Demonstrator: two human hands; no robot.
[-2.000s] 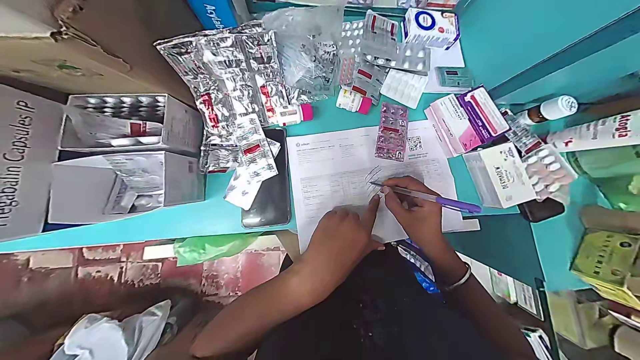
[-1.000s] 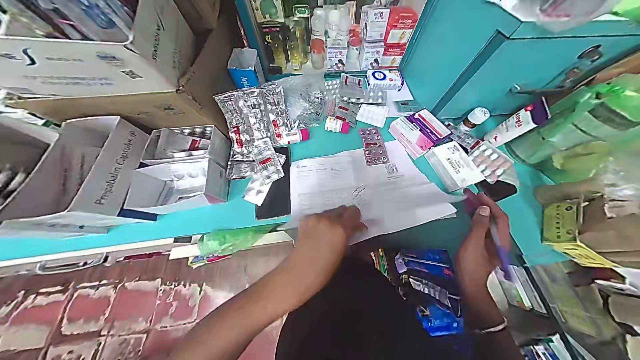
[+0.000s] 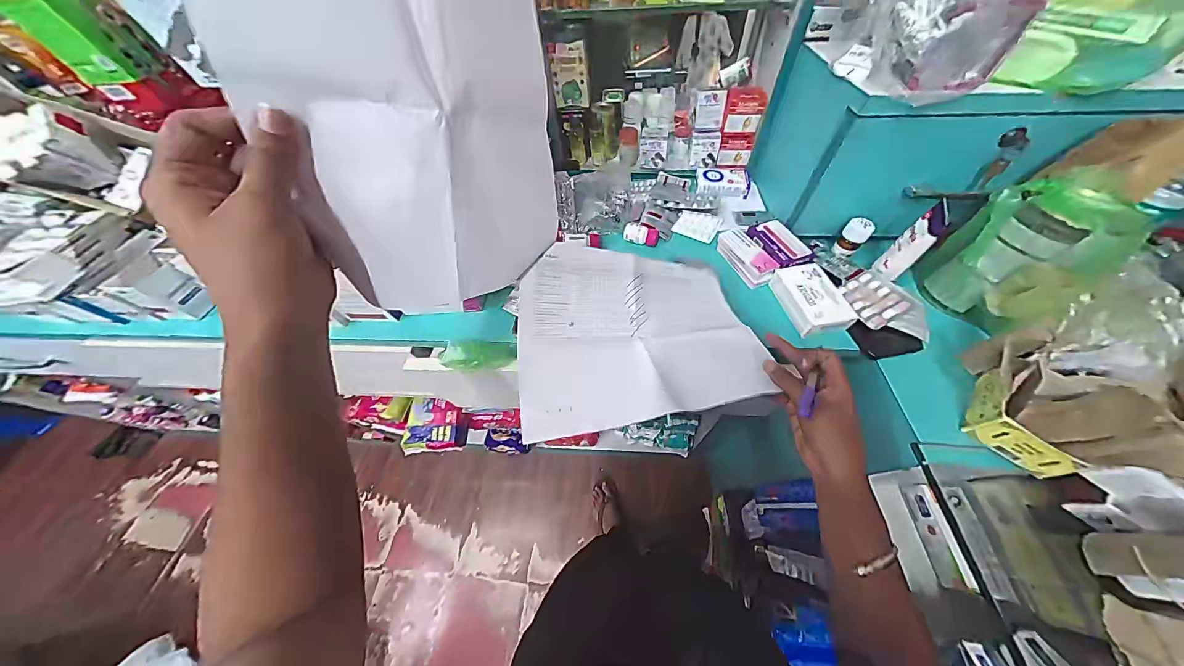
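Observation:
Raised at the upper left, my left hand (image 3: 231, 203) pinches the edge of a creased white paper sheet (image 3: 398, 157), blank on the side I see. A second sheet (image 3: 638, 342), bearing print and a row of pen strokes, lies over the counter's front edge. At its right corner is my right hand (image 3: 814, 388), with a purple pen (image 3: 809, 396) held in the fingers; whether they also grip the sheet's corner is hard to tell. Behind the sheets lie blister packs (image 3: 696, 226) and a pink-capped bottle (image 3: 640, 233). The raised sheet hides the counter's left part.
Medicine boxes (image 3: 812, 298), a white-capped bottle (image 3: 853, 236) and a tablet blister strip (image 3: 874, 301) lie right of the sheets on the teal counter (image 3: 943, 342). Further right are a green plastic bag (image 3: 1036, 240) and a yellow box (image 3: 1017, 435). Shelves of bottles and cartons stand behind.
My left hand has risen from the papers on the counter, lifting one sheet up to the left. My right hand, still with the pen, is now at the other sheet's corner. The view has shifted.

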